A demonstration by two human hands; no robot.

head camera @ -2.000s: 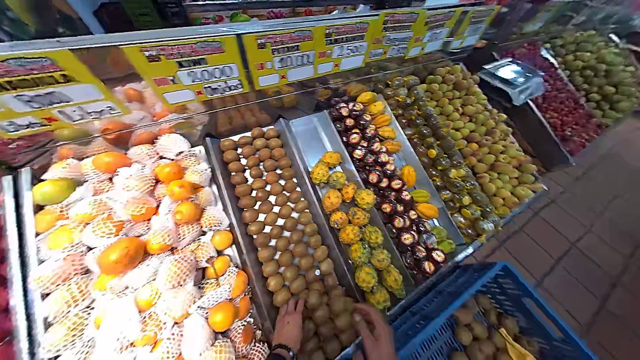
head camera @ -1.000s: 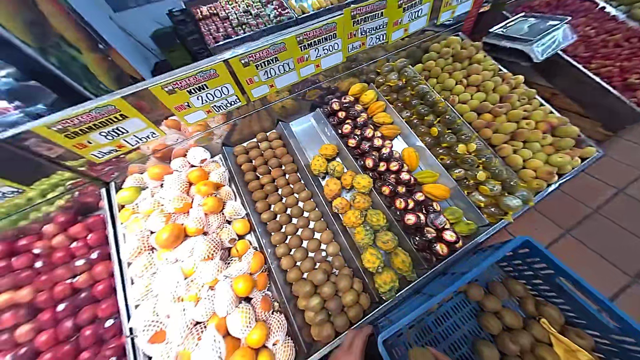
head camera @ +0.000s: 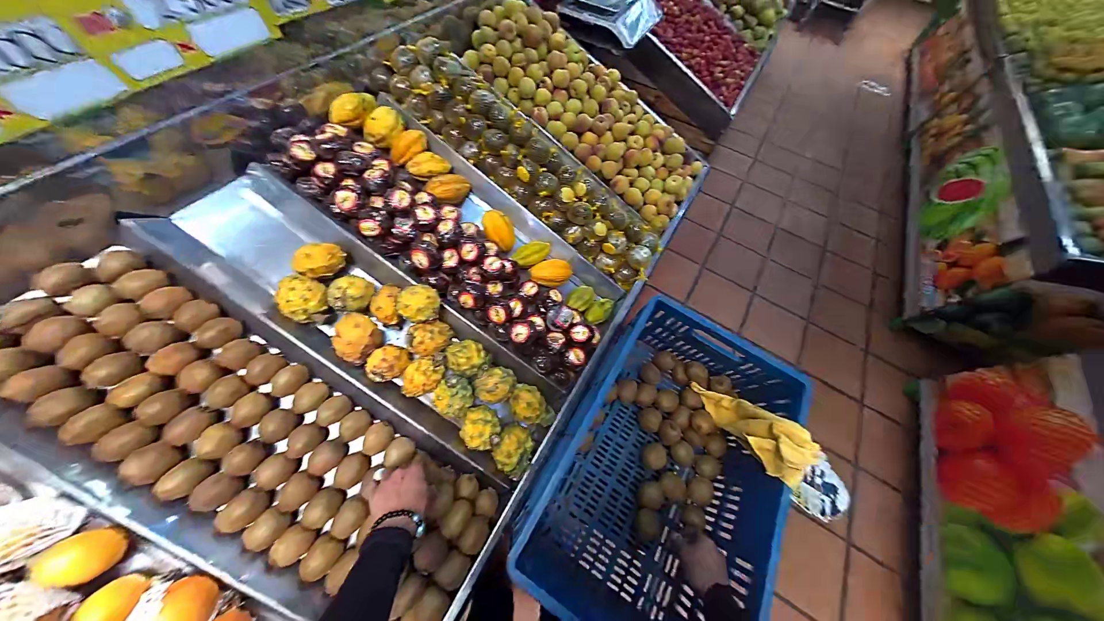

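Rows of brown kiwis (head camera: 164,405) lie in a metal display tray at the left. My left hand (head camera: 401,493), with a dark beaded bracelet at the wrist, touches a kiwi (head camera: 399,452) near the tray's lower end; whether it grips the fruit cannot be told. My right hand (head camera: 700,561) is low inside a blue plastic crate (head camera: 561,483), next to the loose kiwis in it. The right fingers are dark and blurred, and their hold is hard to make out. A yellow cloth (head camera: 763,431) hangs over the crate's right side.
Yellow pitayas (head camera: 418,302) fill part of the metal tray beside the kiwis. Beyond are dark packed fruit (head camera: 423,220) and a sloping bin of yellow-green fruit (head camera: 586,112). A tiled aisle (head camera: 776,259) runs along the right, with another produce stand (head camera: 923,474) across it.
The view has swung right. My right hand, over the kiwi tray two seconds ago, is now inside the blue crate. My left hand is now farther up among the kiwis.
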